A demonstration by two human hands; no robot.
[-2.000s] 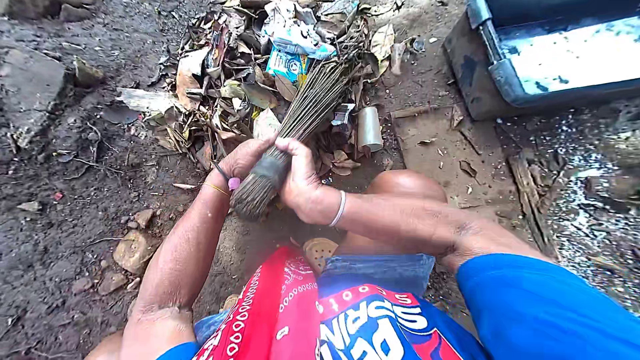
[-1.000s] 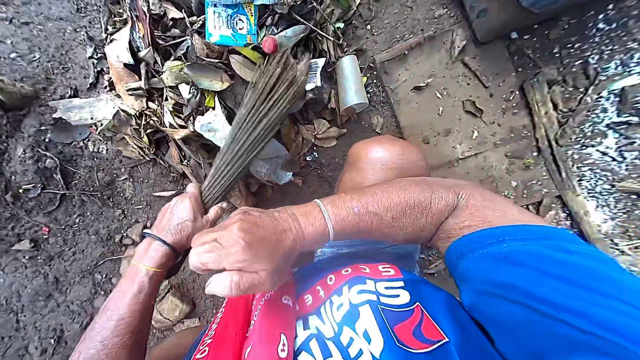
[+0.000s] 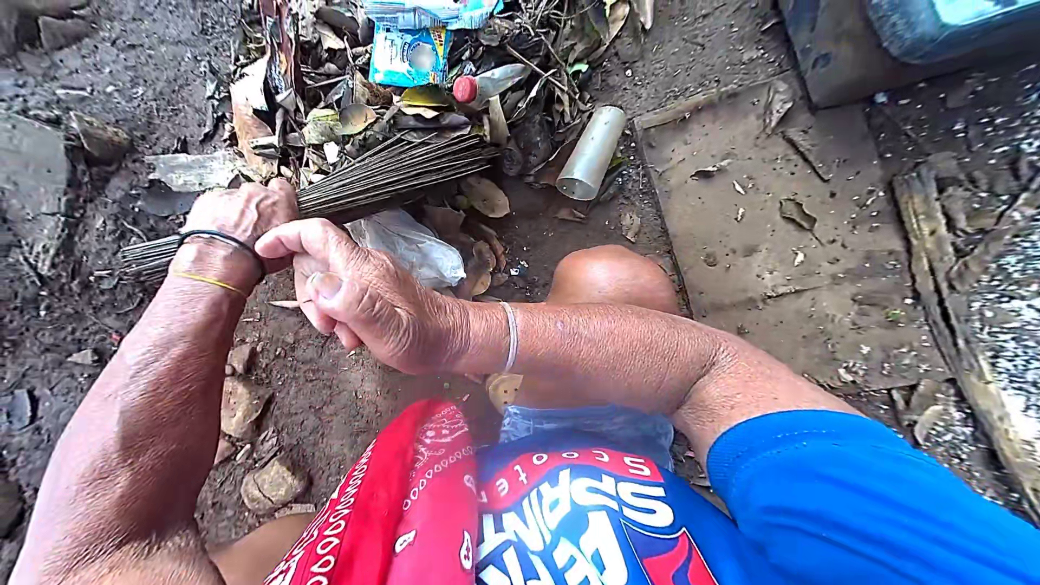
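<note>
A bundle of thin stiff sticks, like a stick broom [image 3: 398, 175], lies nearly level across the left middle. My left hand [image 3: 240, 215] is closed around it, with stick ends showing on both sides of the fist. My right hand [image 3: 378, 296] is beside the left wrist, its fingers bent and its fingertips near or touching the left hand; nothing shows in its grasp. Beneath the bundle's spread end are dry leaves [image 3: 422, 114], and a crumpled clear plastic bag [image 3: 410, 244] lies just below it.
Among the leaves are a blue printed packet [image 3: 410, 55] and a bottle with a red cap [image 3: 491, 83]. A pale plastic cylinder [image 3: 593, 153] lies right of them. Further right are a flat muddy board [image 3: 780, 236], a dark tub [image 3: 845, 65] and a wood strip [image 3: 951, 301]. Stones [image 3: 274, 483] lie lower left.
The bundle has turned from steeply upright to nearly level. Two seconds ago both my hands were around its bound end; now only my left hand grips it. The view has moved closer to the ground.
</note>
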